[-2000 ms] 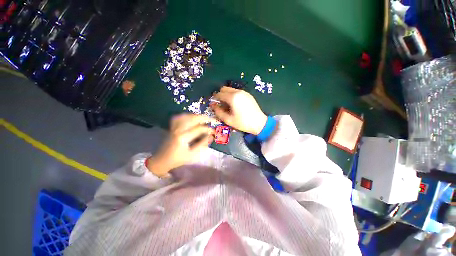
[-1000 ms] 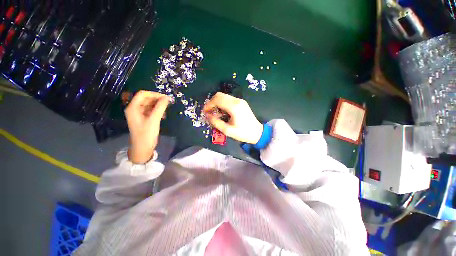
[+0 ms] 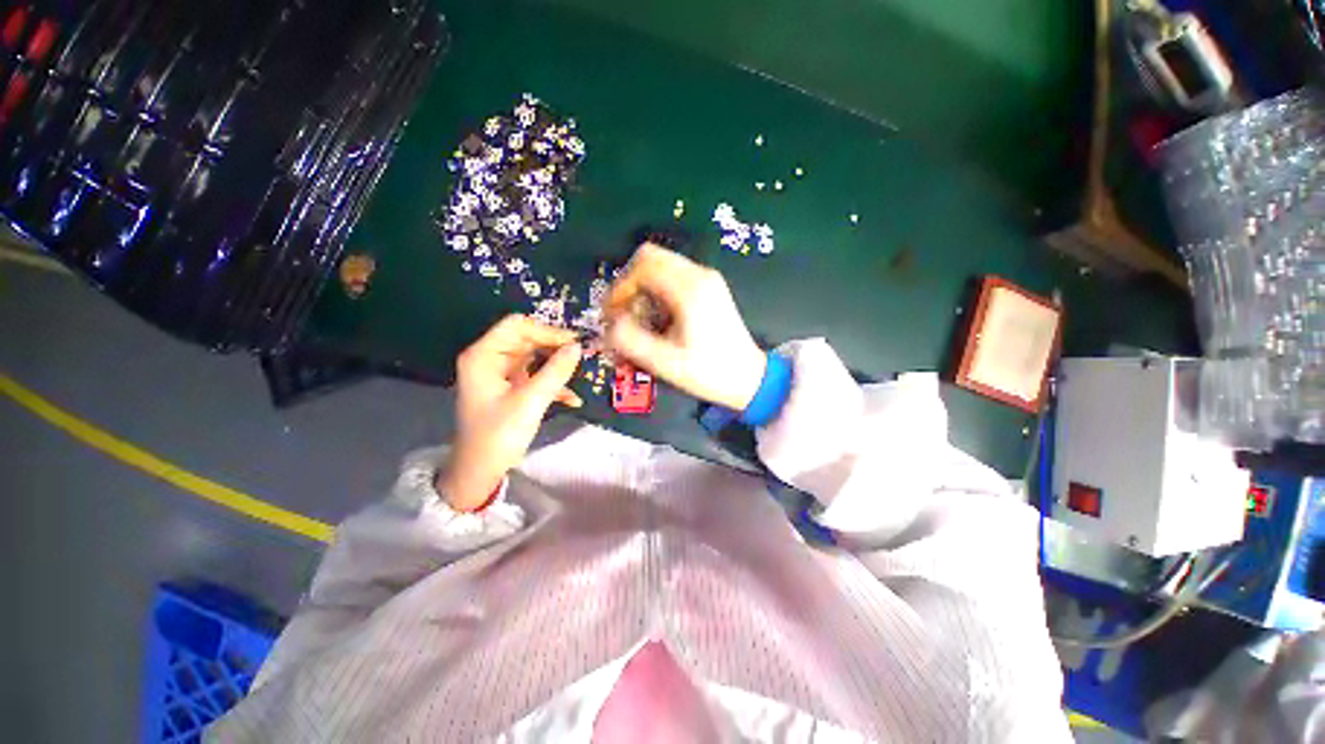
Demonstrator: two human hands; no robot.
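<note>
A red housing [image 3: 632, 388] lies on the green mat just below my hands, near the mat's front edge. My left hand [image 3: 512, 390] has its thumb and fingertips pinched together beside the small white parts [image 3: 549, 308]; what is between them is too small to tell. My right hand [image 3: 679, 323], with a blue wrist strap [image 3: 772, 388], is curled over the right side of these white parts, its fingertips near the left ones. What it holds is hidden. A larger pile of silver-and-dark small parts [image 3: 509, 196] lies farther off to the left.
A black blister tray [image 3: 189, 160] fills the left. Black small parts [image 3: 657, 240], white-and-blue parts [image 3: 743, 230] and tiny pale dots lie beyond my right hand. A wooden-framed box [image 3: 1010, 343], white unit [image 3: 1129, 451] and clear trays [image 3: 1253, 276] stand right. A blue crate [image 3: 211, 669] is lower left.
My left hand went out left to the edge of the larger pile, then came back towards my right hand. My right hand stays near the white parts. The red housing remains below.
</note>
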